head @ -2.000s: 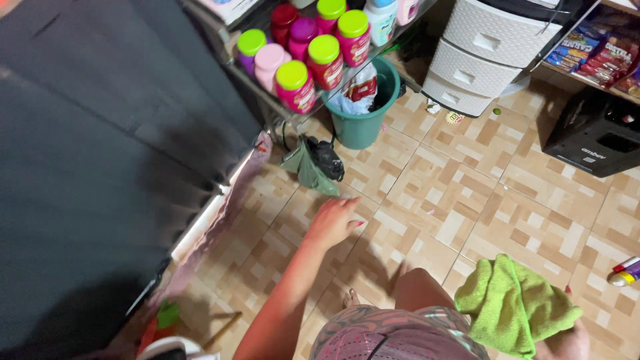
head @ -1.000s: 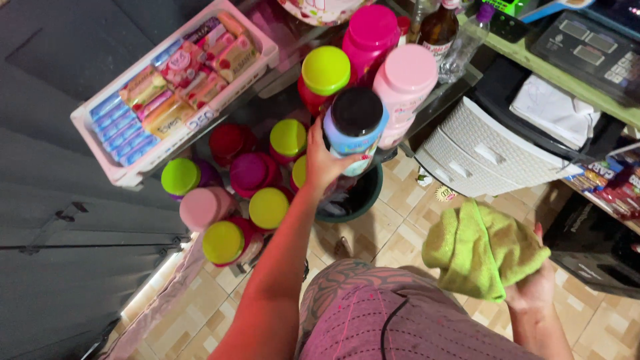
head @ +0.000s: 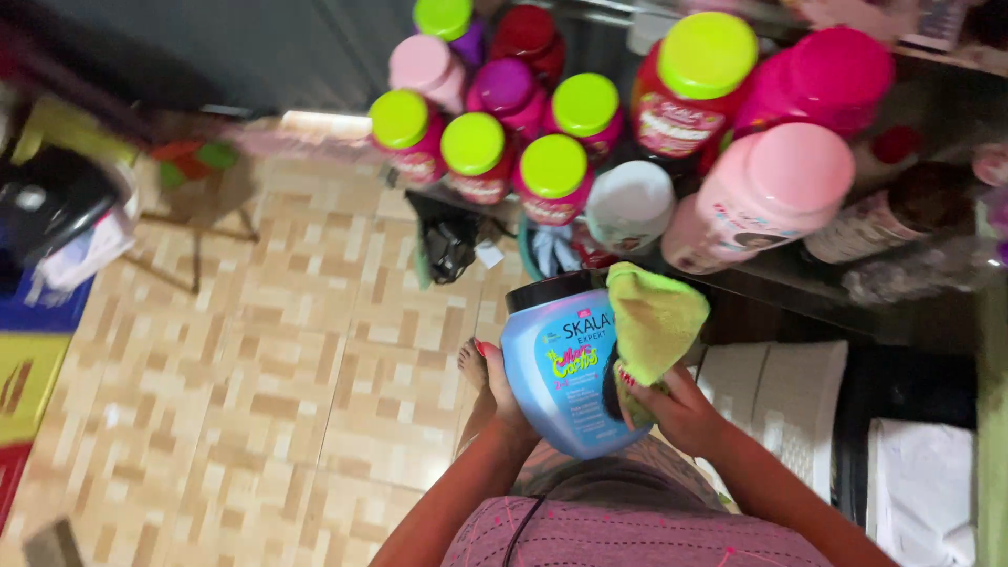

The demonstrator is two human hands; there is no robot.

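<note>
A blue Skala hair cream jar [head: 551, 378] with a black lid is tilted in front of my body. My left hand [head: 508, 386] grips its left side, the fingers hidden behind the jar. On its right side, my right hand [head: 669, 405] presses a lime green cloth [head: 657, 323] against the jar; part of the cloth stands up beside the lid. Beyond the jar, a shelf holds several pink and red jars with lime lids, one of them a larger red jar [head: 681, 118], and a pale pink jar [head: 756, 197].
Below the shelf are a teal bin [head: 531, 248] and a black plastic bag [head: 449, 248]. White drawers [head: 772, 402] stand at right beside folded white fabric [head: 921, 488]. A wooden-legged stool [head: 197, 236] is on the tiled floor [head: 299, 378] at left. Brown bottles lie near the shelf's right end.
My left hand has taken the blue jar from the shelf and brought it to my body. My right hand has brought the cloth against it. The view has swung strongly.
</note>
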